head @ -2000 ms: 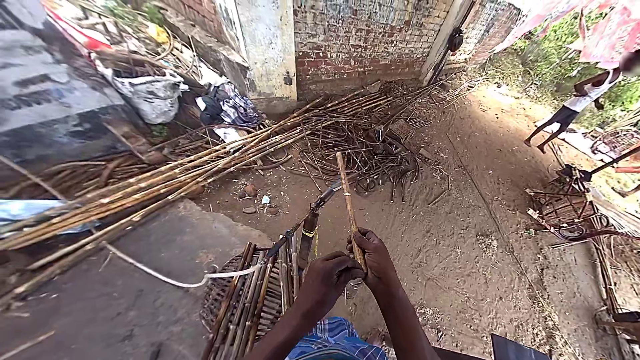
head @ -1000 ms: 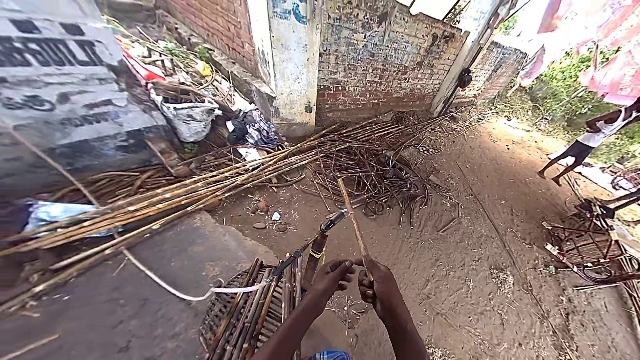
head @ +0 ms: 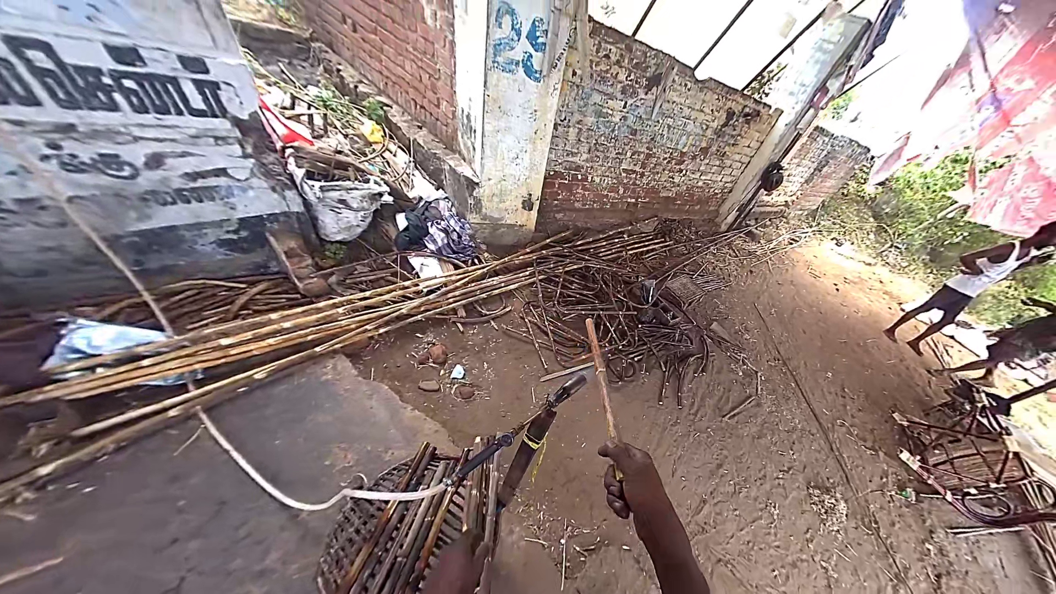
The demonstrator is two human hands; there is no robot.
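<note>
My right hand (head: 629, 480) is closed around the lower end of a short cane stick (head: 601, 375), which points up and away over the ground. My left hand (head: 459, 565), blurred at the bottom edge, is over short cane pieces (head: 412, 516) lying on a woven basket (head: 334, 549); its fingers are hidden, so its hold cannot be told. Between the hands stands a dark post with a yellow tie (head: 525, 450). A torch-like tool with a metal nozzle (head: 565, 390) rests at its top, joined to a pale hose (head: 280, 492).
Long cane poles (head: 330, 326) run across the left, beside a tangled heap of bent canes (head: 619, 305). A brick wall (head: 652, 132) stands behind. At the right are a person (head: 965, 289) and cane frames (head: 965, 470) on the dirt ground.
My left hand has moved from beside my right hand down to the cane pieces on the basket. The stick stays in my right hand. The view has tilted up.
</note>
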